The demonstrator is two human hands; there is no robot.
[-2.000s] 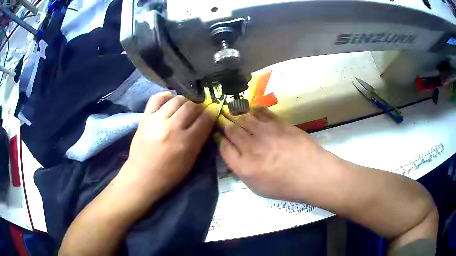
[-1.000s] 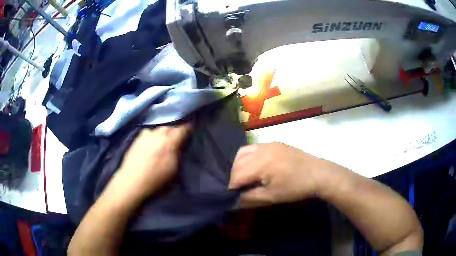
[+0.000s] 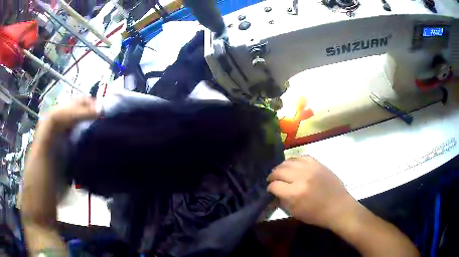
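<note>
A large dark garment is spread left of and in front of the needle area, blurred by motion. Its pale inner side shows along the upper left edge. My left hand is blurred and grips the garment's far left end, raised. My right hand pinches the garment's right edge between thumb and fingers, near the table's front edge. The cloth hides the part of the bed left of the needle.
The white sewing machine spans the upper right. Orange tape and a red strip lie right of the needle. Thread snips lie on the bed. A red item is at the right end. Rods and a red cloth are at upper left.
My left hand has swung out to the left and up with the garment, spreading it. My right hand has moved right and still pinches its edge. The view has shifted, showing more of the machine top.
</note>
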